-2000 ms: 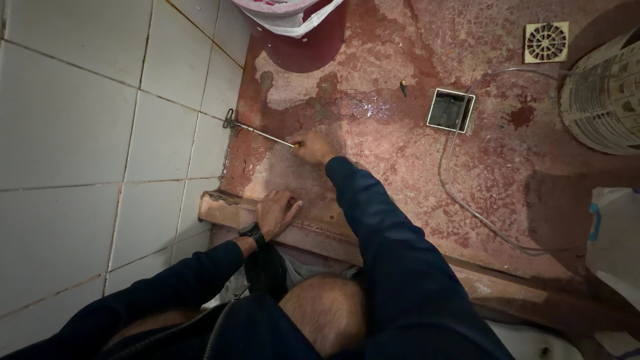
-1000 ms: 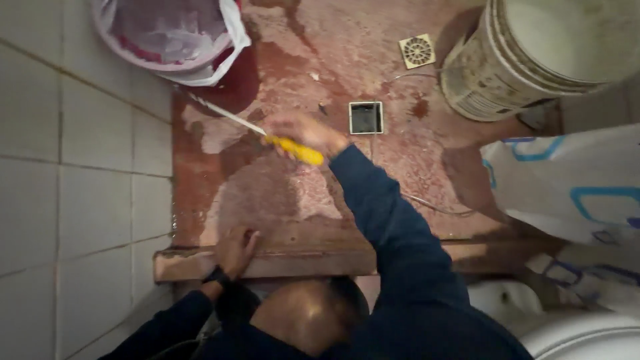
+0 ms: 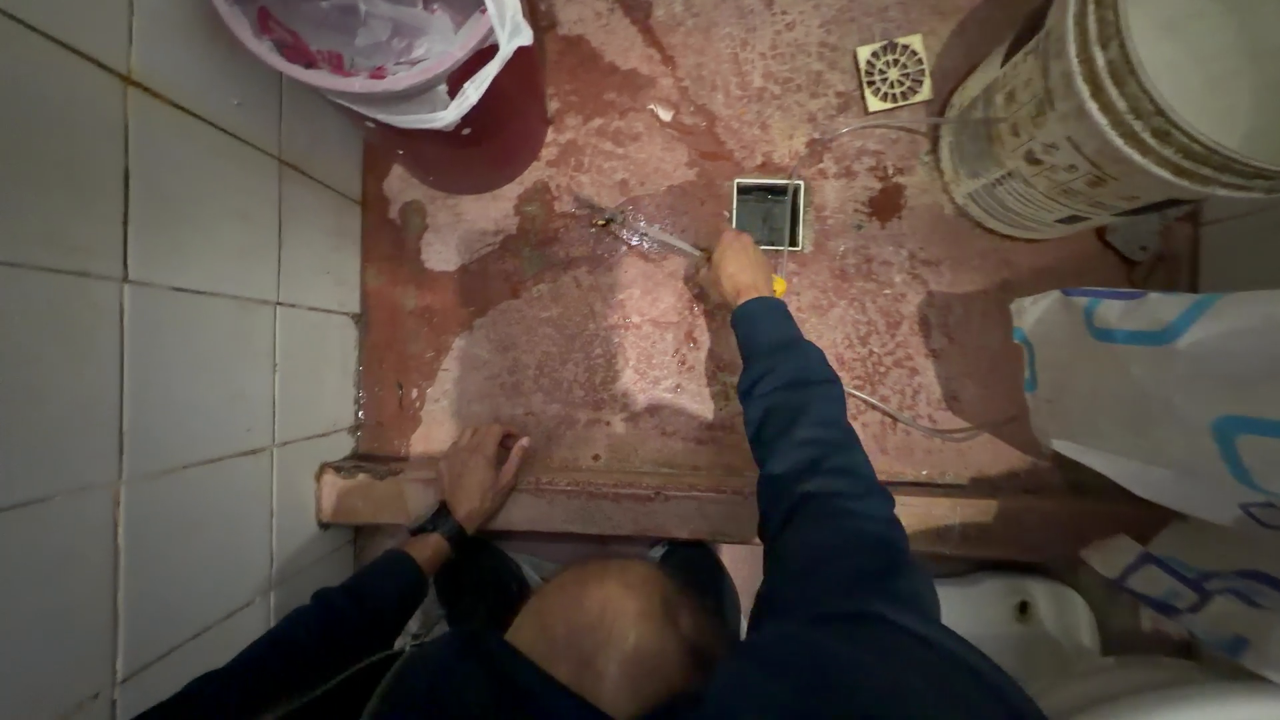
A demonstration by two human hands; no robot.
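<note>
My right hand (image 3: 738, 268) grips a yellow-handled tool (image 3: 682, 243) with a long thin shaft, perhaps a screwdriver. Part of the yellow handle shows behind the wrist, and the blurred shaft points left to dark debris (image 3: 602, 220) on the wet red floor. Just above that hand lies an uncovered square floor drain (image 3: 768, 214), dark inside, with a thin clear tube (image 3: 792, 190) running across its right side. My left hand (image 3: 480, 476), with a dark watch at the wrist, rests on the raised curb (image 3: 630, 506) near the tiled wall and holds nothing.
A round drain grate in a square frame (image 3: 893, 72) lies on the floor at the upper right. Beyond it stands a dirty white bucket (image 3: 1030, 140). A bag-lined dark red bin (image 3: 480, 150) is at the upper left, a printed plastic bag (image 3: 1130, 380) at the right.
My right hand has moved with the tool from near the left wall to beside the square drain. My left hand stays on the curb. The view has shifted.
</note>
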